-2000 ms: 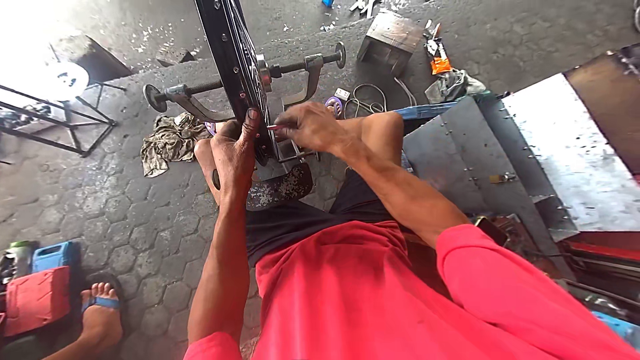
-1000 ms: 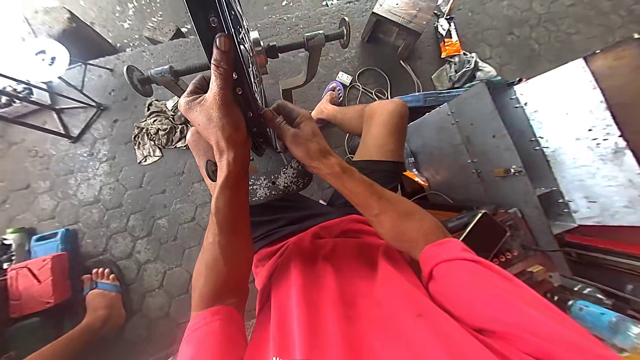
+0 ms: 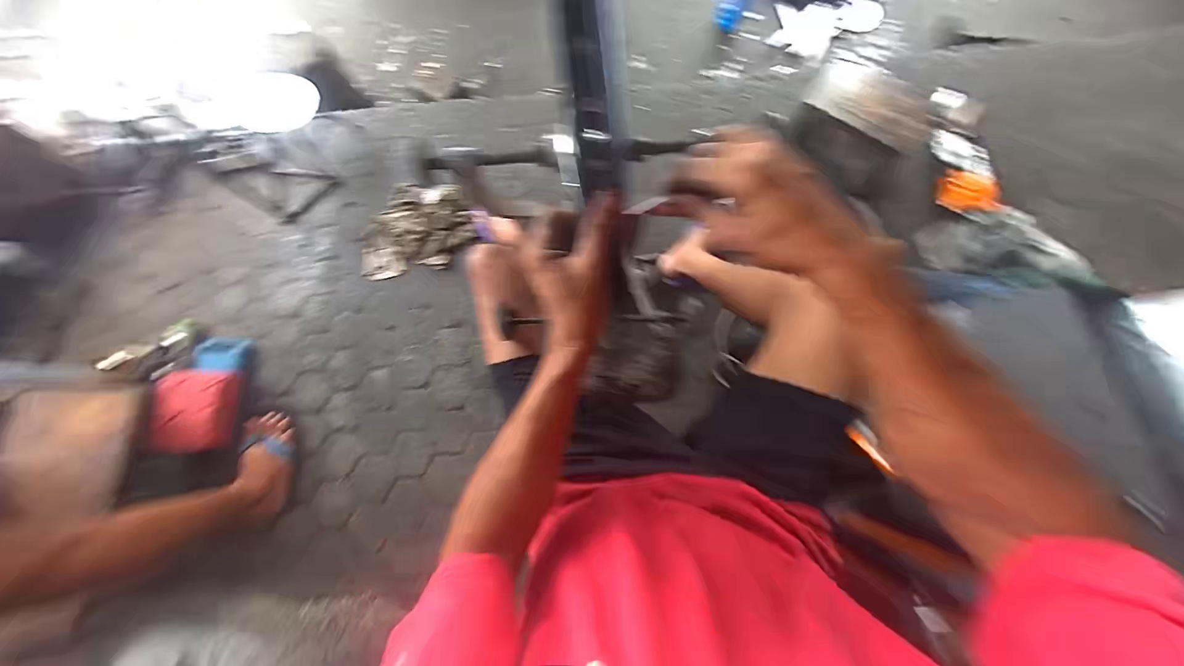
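Observation:
A spoked wheel rim (image 3: 592,102), seen nearly edge-on and blurred, stands upright between my legs, with a metal stand's horizontal bar (image 3: 504,159) crossing behind it. My left hand (image 3: 573,268) is at the rim's lower near end, thumb pointing up along it; the fingers' hold is partly hidden. My right hand (image 3: 768,203) is raised to the right of the rim, blurred, with a thin pale piece (image 3: 647,205) between its fingertips and the rim. Whether the fingers grip that piece cannot be told. Below the hands is a dark, speckled part of the stand (image 3: 638,361).
A crumpled cloth (image 3: 421,227) lies on the paving left of the stand. Another person's sandalled foot (image 3: 268,462) is beside a red case (image 3: 194,412) at the left. A metal box (image 3: 860,111) and an orange packet (image 3: 968,190) lie to the right.
My right hand has moved away from the rim's lower end, out to the right. The left hand's thumb was higher along the rim one second ago. The view has shifted and blurred.

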